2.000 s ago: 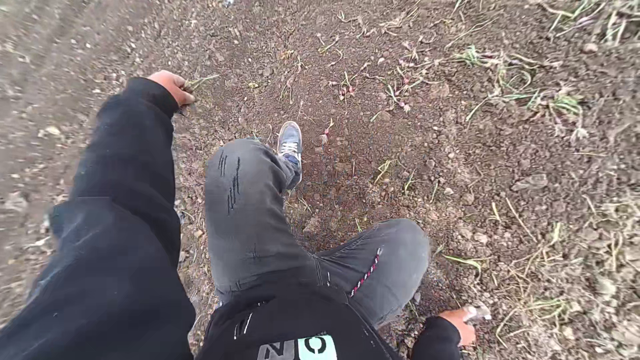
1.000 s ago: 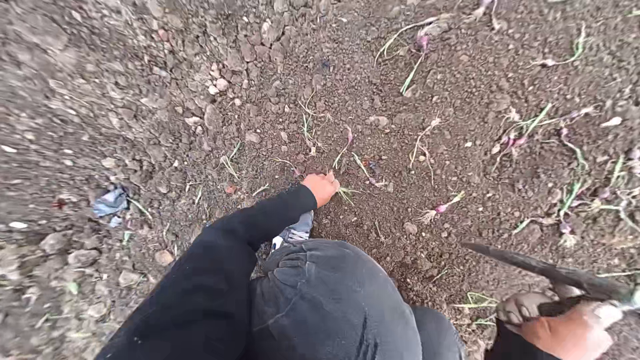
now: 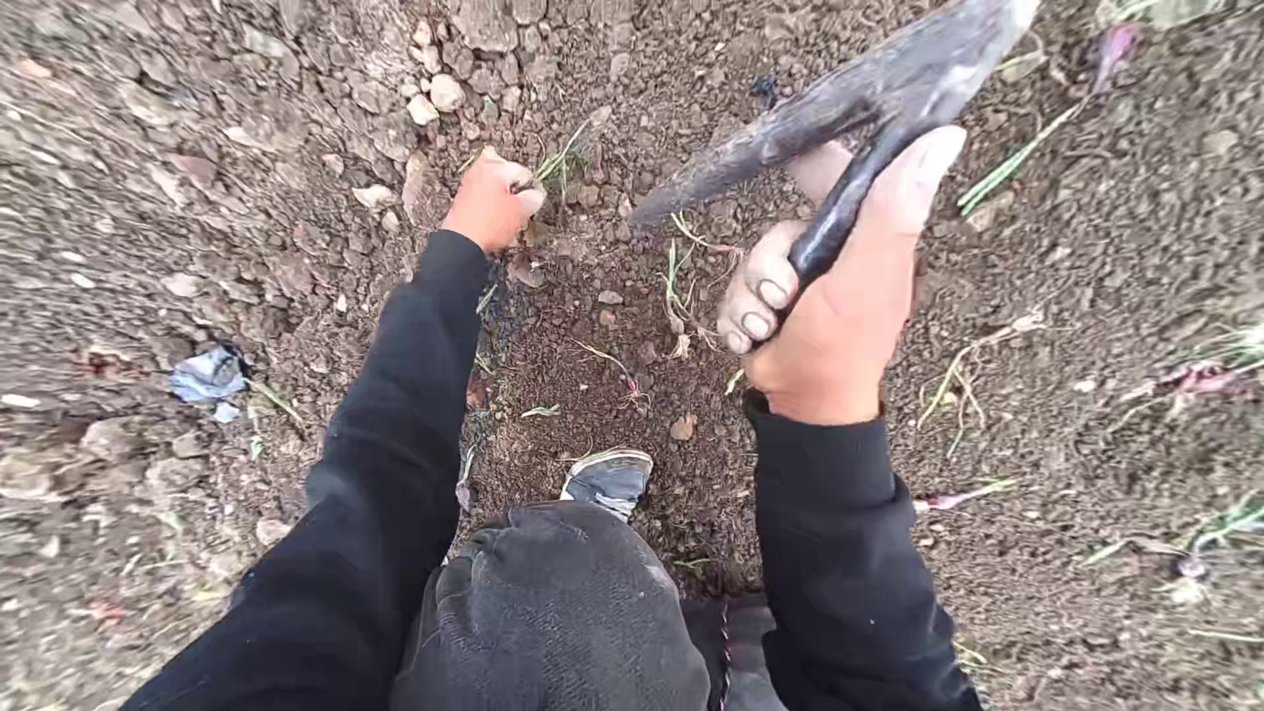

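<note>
My left hand (image 3: 497,200) is down at the soil left of the middle, its fingers closed around the base of a green-leaved seedling (image 3: 561,166); the fingertips are partly hidden. Raised at the upper right, my right hand (image 3: 829,267) grips the thin dark handle of a V-shaped hand tool, perhaps a small hoe (image 3: 760,138). The tool's long tapered arm points down and left, its tip over the soil between both hands. Loose seedlings with pale roots (image 3: 676,296) lie just left of my right fingers. A small reddish seedling (image 3: 630,383) lies nearer my shoe.
Crumbly brown soil with stones (image 3: 446,94) surrounds me. Purple onion-like seedlings (image 3: 1116,54) and others (image 3: 1210,380) are scattered on the right. A crumpled bluish scrap (image 3: 209,375) lies at the left. My shoe (image 3: 609,479) and bent knee (image 3: 563,602) are at the lower middle.
My left hand has moved forward along the soil from beside my shoe. My right hand, with the tool, has come up from the lower right edge and inward.
</note>
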